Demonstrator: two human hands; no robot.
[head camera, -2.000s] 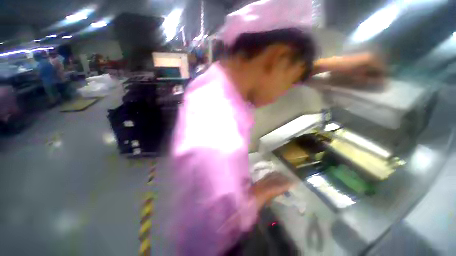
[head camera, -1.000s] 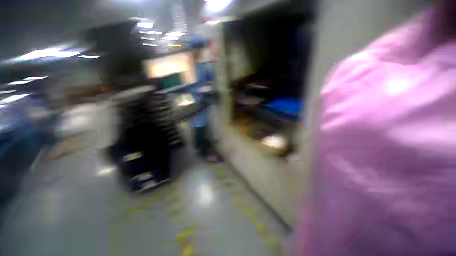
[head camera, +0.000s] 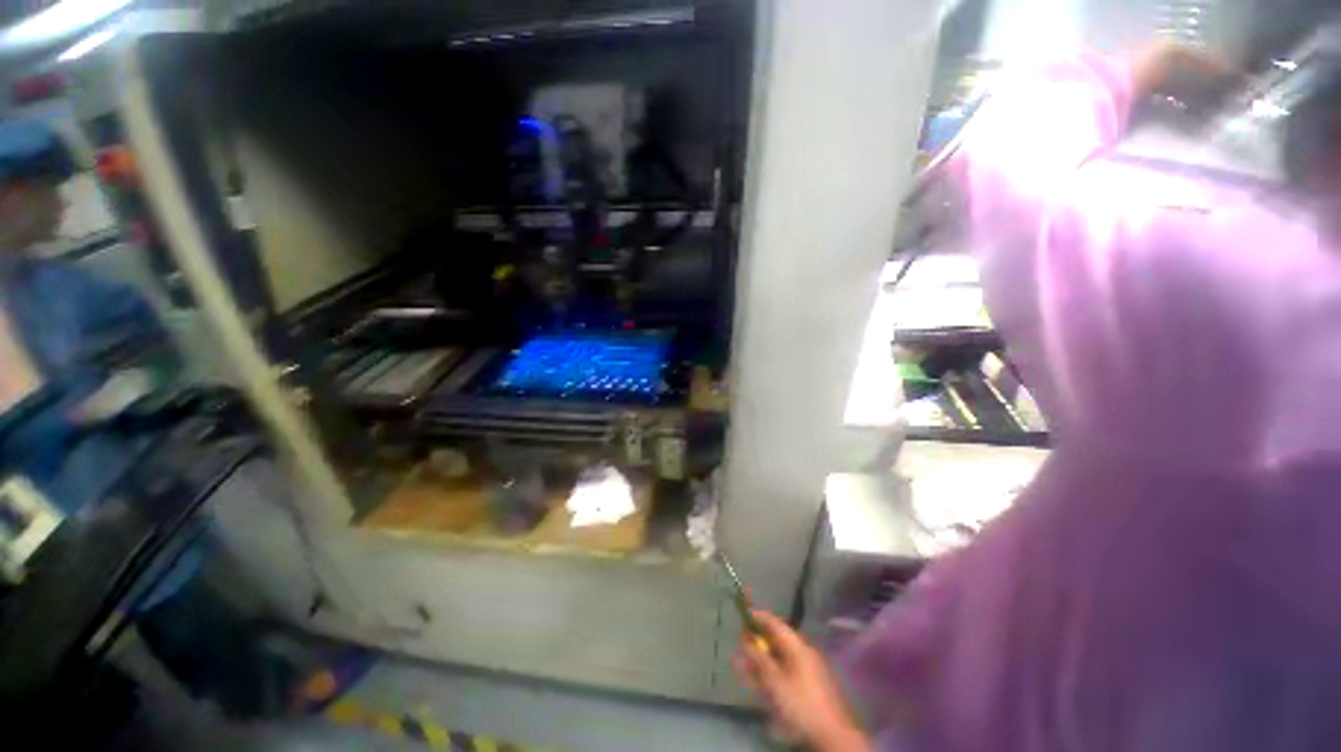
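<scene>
A bare hand, which looks like my right hand (head camera: 794, 679), enters at the bottom, right of centre. It is shut on a thin tool (head camera: 738, 591) with a yellowish part near the fingers and a dark shaft pointing up and left. The tool's tip is near a crumpled white wipe (head camera: 703, 522) at the machine opening's right edge; I cannot tell if they touch. A circuit board (head camera: 584, 364) glowing blue lies on rails inside the open machine, under a dark head assembly (head camera: 588, 184). My left hand is out of the picture.
A person in pink (head camera: 1147, 441) stands close on the right, beside another open machine section. A person in blue (head camera: 74, 309) is at the left by dark equipment. White crumpled material (head camera: 600, 497) lies on the brownish ledge (head camera: 427, 504). Yellow-black tape (head camera: 419, 730) marks the floor.
The view has swung to the machine opening with the blue-lit board, now nearer the centre. The hand with the thin tool has come into view. The person in pink remains at the right.
</scene>
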